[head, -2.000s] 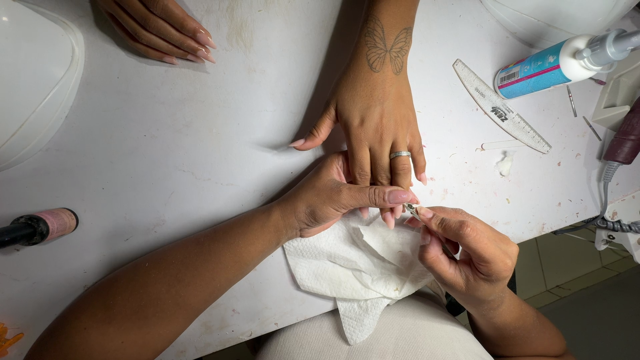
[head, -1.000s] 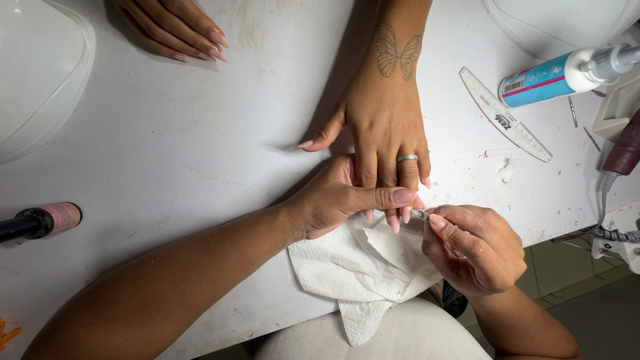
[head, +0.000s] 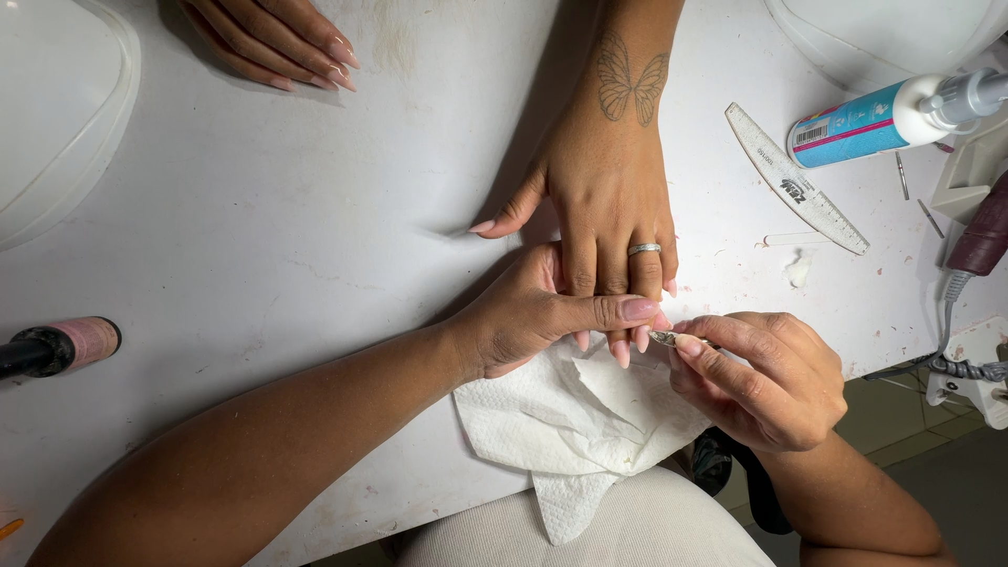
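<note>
Another person's hand (head: 614,189), with a butterfly tattoo at the wrist and a silver ring, reaches down from the top, palm down. My left hand (head: 551,311) grips its fingers near their tips, thumb lying across on top. Pinched in my right hand (head: 764,374) is a small metal tool (head: 664,338), its tip at the nail of the ringed finger; its kind is mostly hidden by my fingers. A crumpled white paper towel (head: 583,417) lies beneath the hands, over the table edge and onto my lap. The other person's second hand (head: 276,39) rests at the upper left.
Right side: a curved nail file (head: 795,179), a blue and white pump bottle (head: 858,122), a cotton piece (head: 798,270), thin metal bits (head: 902,176) and a corded maroon handpiece (head: 981,228). Left side: a nail polish bottle (head: 87,344) and a white rounded device (head: 63,118).
My right hand has shifted slightly and turned a little around the metal tool at the fingertip. My left hand keeps its hold on the other person's fingers.
</note>
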